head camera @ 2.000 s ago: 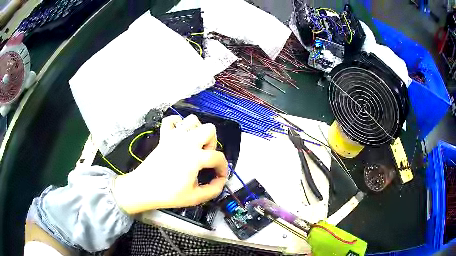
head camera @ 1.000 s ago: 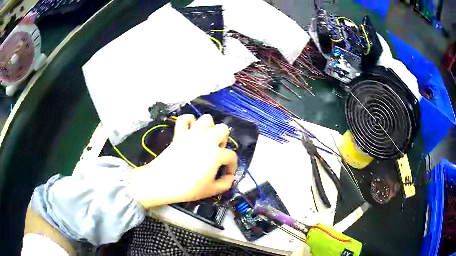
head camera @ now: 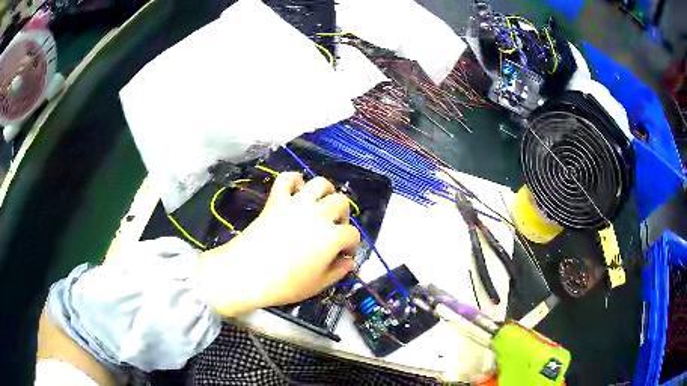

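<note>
My left hand [head camera: 290,252], bare with a pale blue sleeve, has its fingers closed on a blue wire [head camera: 382,258]. The wire runs from behind the fingers down to a small circuit board [head camera: 377,323] in a black square piece. A dark reddish wire also runs from the hand to the board. The tip of a green-yellow soldering gun [head camera: 527,354] is at the board's upper right part, where the blue wire ends. My right hand is not in view. A black housing [head camera: 369,188] with yellow wires lies under and behind my left hand, partly hidden.
Pliers [head camera: 486,249] lie on the white sheet. Loose blue wires [head camera: 377,158] and brown-red wires [head camera: 422,90] lie beyond. A black round fan [head camera: 574,170], a wired unit [head camera: 523,56] and blue bins [head camera: 663,301] are right. A white wrap [head camera: 226,90] covers the left.
The gun has shifted right and its tip now meets the blue wire's end on the board. More of the blue wire shows straight between the fingers and the board.
</note>
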